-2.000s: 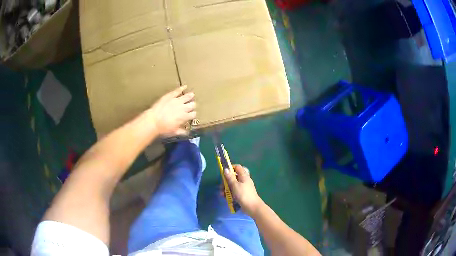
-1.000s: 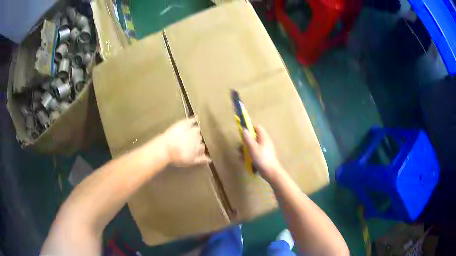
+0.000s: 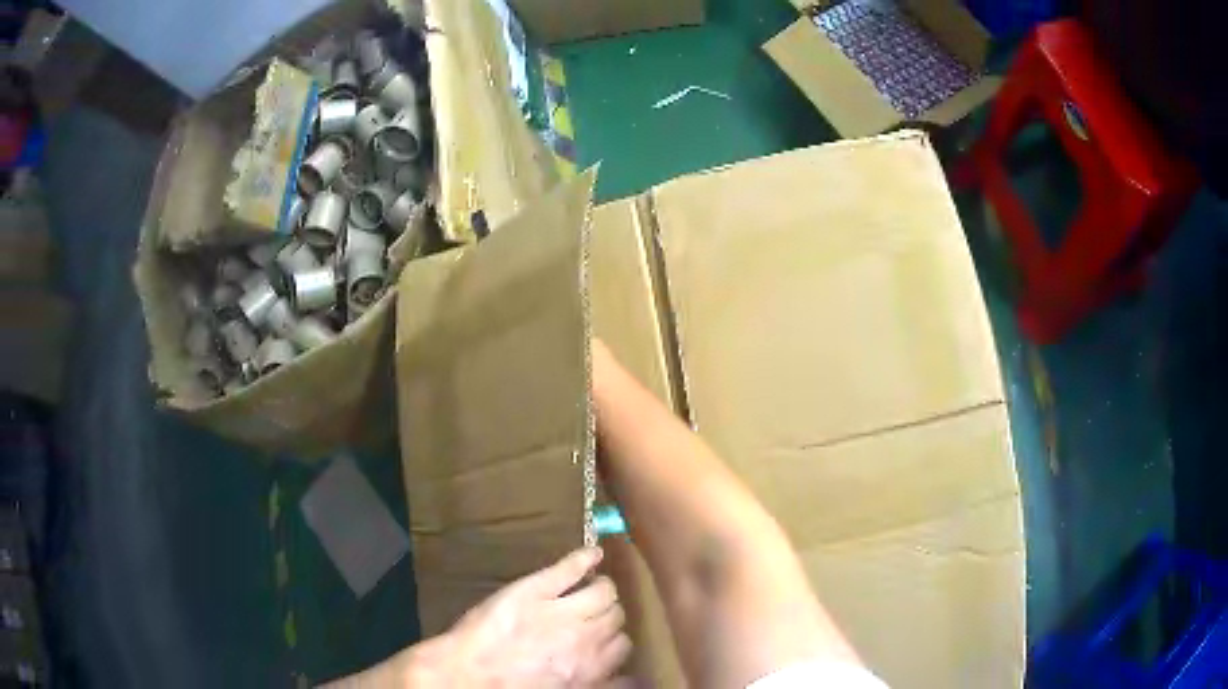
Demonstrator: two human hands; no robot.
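Observation:
The large brown carton (image 3: 862,323) lies in front of me. Its left top flap (image 3: 498,404) is lifted and tilted up, and its right flap lies flat. My left hand (image 3: 546,633) grips the near part of the raised flap's edge. My right forearm reaches in behind the raised flap, and my right hand is hidden there. A small bit of teal (image 3: 610,521) shows in the gap beside the forearm. The yellow knife is not visible.
An open carton (image 3: 283,370) of grey-brown cups stands at the upper left. A small open box (image 3: 889,61) with tight rows of pieces is at the top right. A red stool (image 3: 1077,189) stands right, a blue stool (image 3: 1145,626) lower right. A white sheet (image 3: 353,522) lies on the floor.
The left flap has been raised from the closed top, with my left hand now at its edge. My right hand has gone behind the flap, out of sight. The view has shifted toward the cup carton.

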